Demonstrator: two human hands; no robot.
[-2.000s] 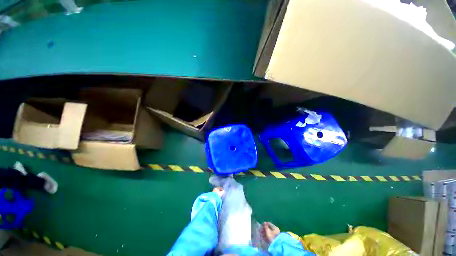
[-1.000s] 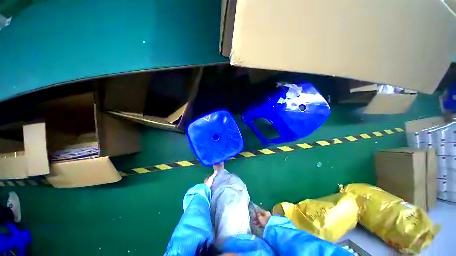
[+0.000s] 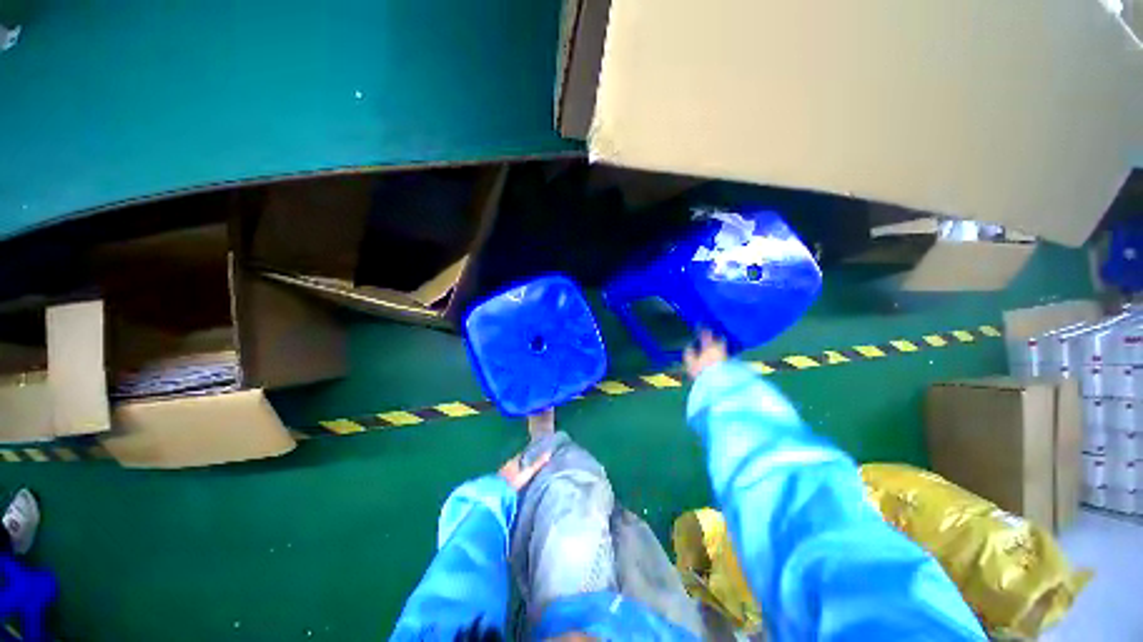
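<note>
Two blue plastic stools stand on the green floor. The left stool (image 3: 537, 345) shows its square top from above, just beyond my leg. The right stool (image 3: 757, 278) has a torn white patch on its top and an opening in its side. My right hand (image 3: 706, 352) is at the near lower edge of the right stool; its fingers are small and blurred, so I cannot tell whether they grip it. My left hand (image 3: 527, 467) rests on my grey trouser leg near the knee, fingers partly hidden.
A large carton (image 3: 852, 100) overhangs the green bench (image 3: 276, 88). Open cartons (image 3: 188, 426) lie under the bench at left. Yellow sacks (image 3: 978, 539), a closed carton (image 3: 990, 433) and stacked white cases (image 3: 1109, 401) are at right. Yellow-black tape crosses the floor.
My right hand has moved from beside my leg forward to the right stool, with the sleeve stretched out. My left hand stays at my leg. The view has shifted from two seconds ago.
</note>
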